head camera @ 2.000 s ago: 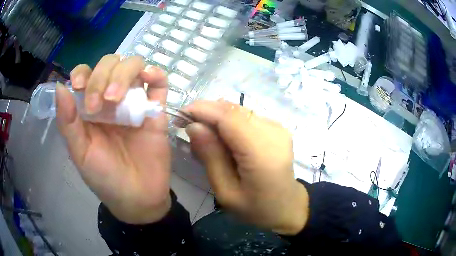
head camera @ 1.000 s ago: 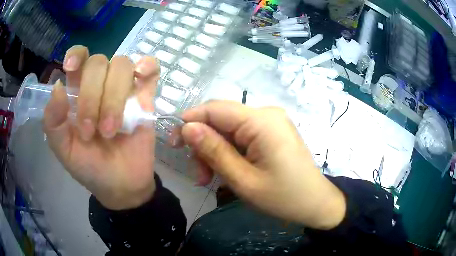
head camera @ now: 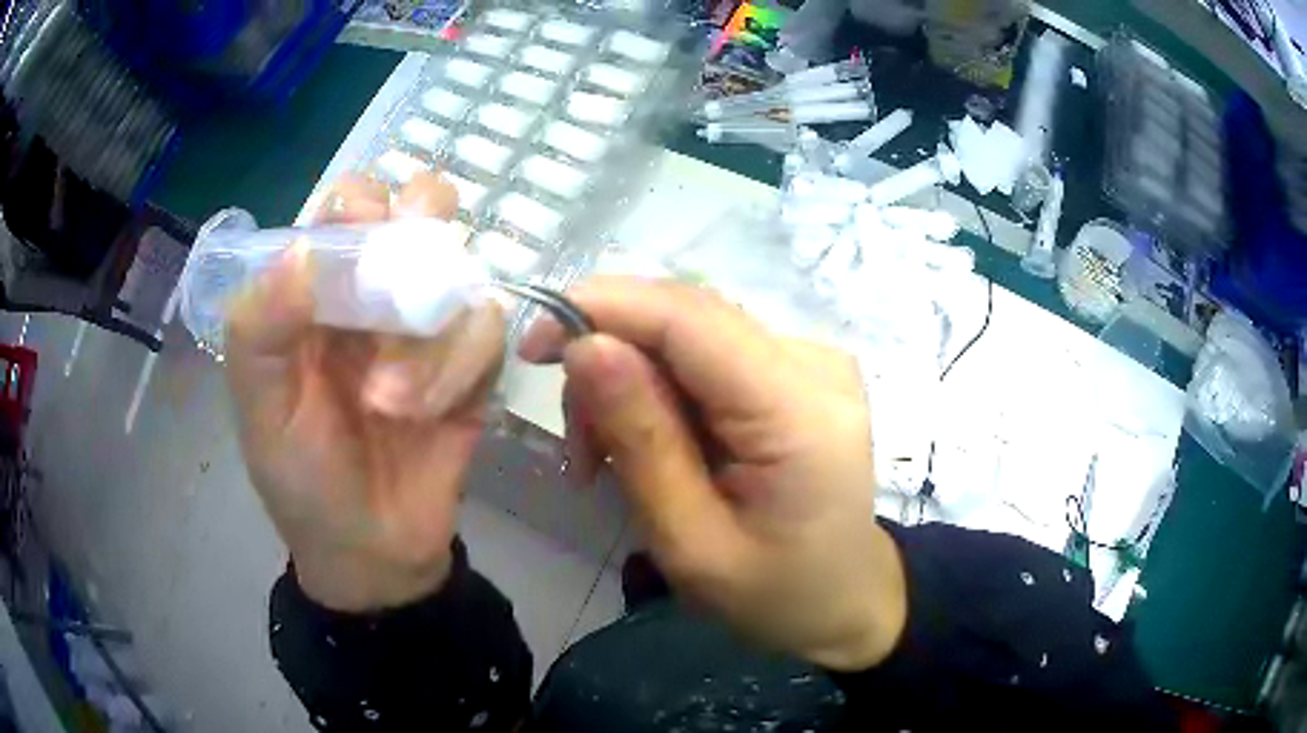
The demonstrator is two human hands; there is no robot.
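Observation:
My left hand [head camera: 358,415] holds a clear syringe barrel [head camera: 337,272] lying roughly level, with its wide flange to the left and its white nozzle end to the right. The fingers are partly behind the barrel and blurred. My right hand [head camera: 731,444] holds silver curved tweezers [head camera: 552,304] between thumb and forefinger. The tweezer tips point left at the nozzle end. Glare and blur hide whether they touch it. Both hands are bare and above the lap and grey floor.
A blister tray [head camera: 538,129] of white blocks lies behind the hands. A pile of whitish barrels [head camera: 874,215] is at the back of the bench. A thin black cable [head camera: 980,322] lies on the white sheet. A plastic bag [head camera: 1236,387] is at right.
The barrel and left hand have moved right from one second ago, and the left fingers have shifted behind the barrel, showing more of it. The right hand still holds the tweezers.

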